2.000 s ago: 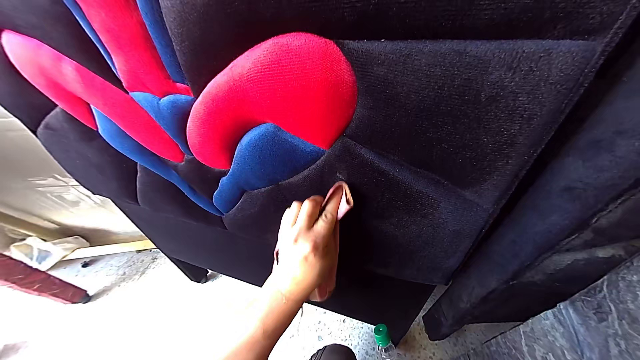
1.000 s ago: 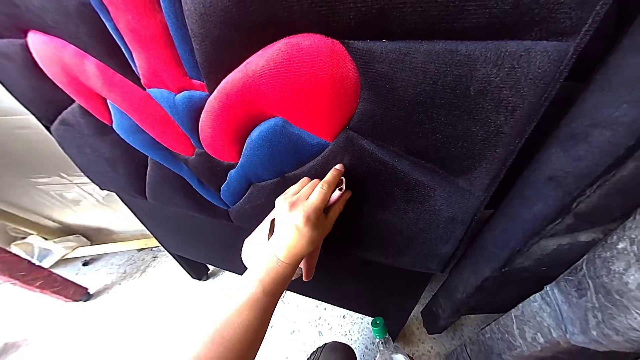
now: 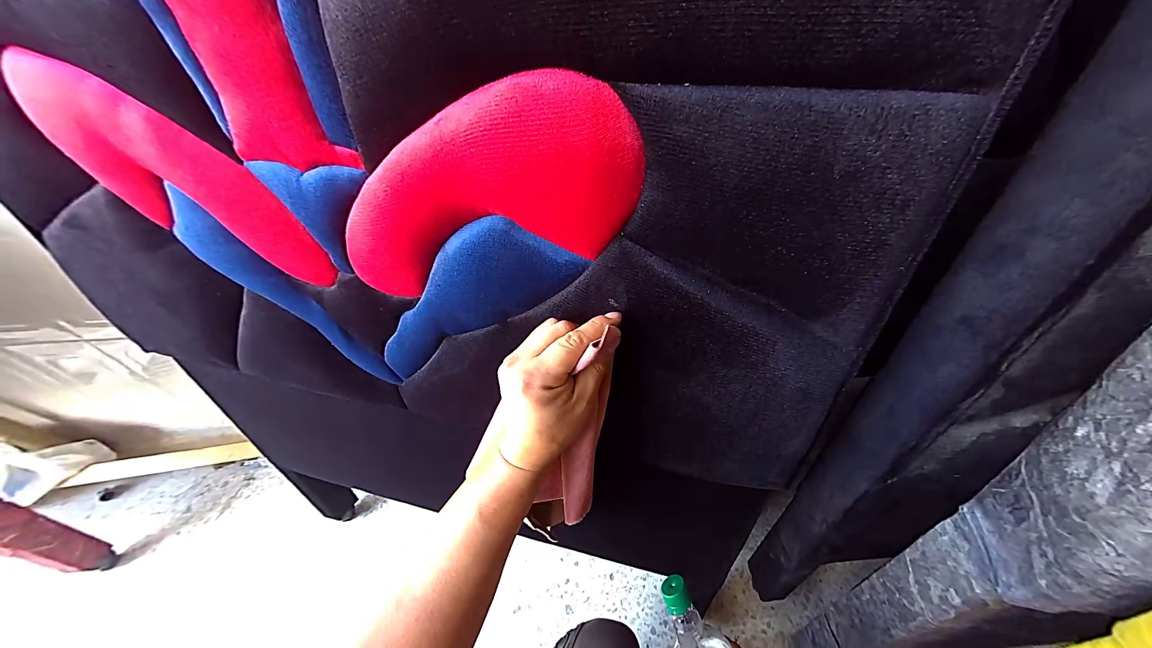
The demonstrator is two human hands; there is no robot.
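Note:
My left hand (image 3: 553, 387) is closed on a folded pink cloth (image 3: 578, 472), which hangs below the fingers. Its fingertips touch the black velvety upholstery of a padded panel (image 3: 720, 378), just below a blue padded shape (image 3: 490, 274). A small pale mark (image 3: 612, 302) shows on the black fabric just above the index fingertip. A large red padded shape (image 3: 531, 153) curves over the blue one, and more red and blue shapes spread to the upper left. My right hand is not in view.
A clear bottle with a green cap (image 3: 675, 596) stands below the panel on a speckled floor (image 3: 576, 576). Dark upholstered pieces (image 3: 981, 297) lean at the right. A wooden strip (image 3: 162, 463), crumpled plastic and a dark red piece (image 3: 49, 540) lie at the left.
My left hand stays at the same part of the black fabric with the cloth in it. The fingers have shifted their hold; the index finger looks more bent than one second ago.

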